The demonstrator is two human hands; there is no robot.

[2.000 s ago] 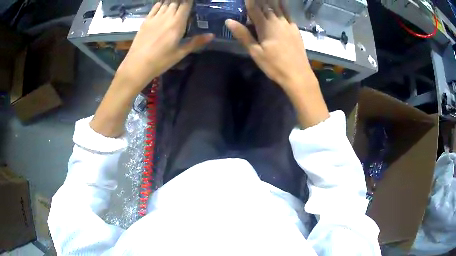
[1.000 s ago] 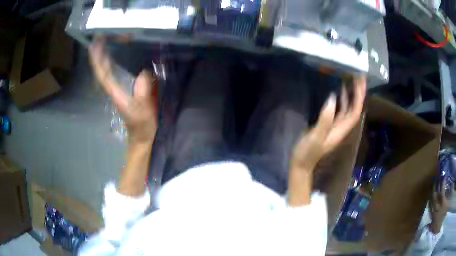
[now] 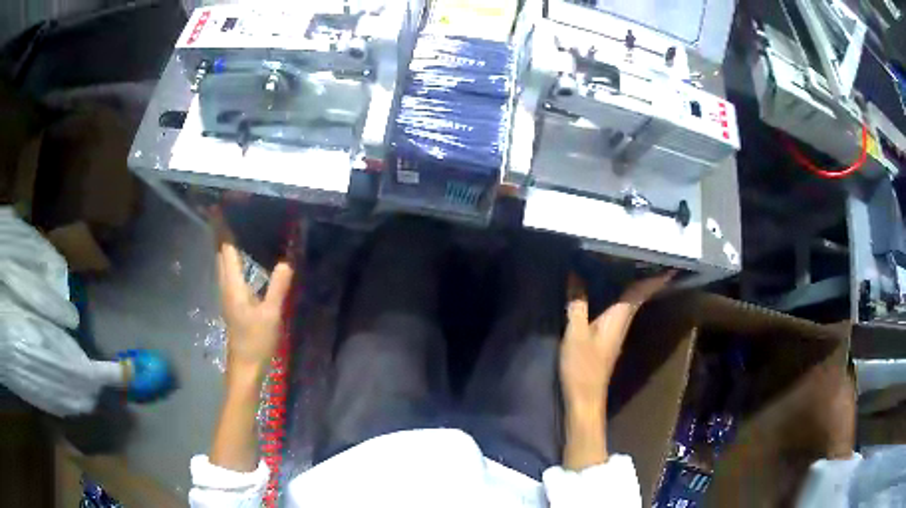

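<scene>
Several navy retail boxes (image 3: 449, 124) in glossy clear film stand in a row in the central channel of the wrapping machine (image 3: 621, 223). The nearest box shows its end with a white label and text at the machine's front edge. My left hand (image 3: 252, 303) is below the machine's left front edge, fingers apart, holding nothing visible. My right hand (image 3: 598, 337) is below the right front edge, thumb and fingers apart, holding nothing visible. Some fingertips of both hands are hidden or dark under the machine's edge.
An open brown carton (image 3: 775, 347) with navy boxes is at my right. A red coiled hose (image 3: 274, 417) hangs left of my legs. Another person's blue-gloved hand (image 3: 149, 375) and white sleeve are at the left; another person's blurred hand (image 3: 832, 407) is over the carton.
The view now takes in more of the machine. My hands have left the box and moved down to the machine's front edge. A blue-gloved hand has come in from the left.
</scene>
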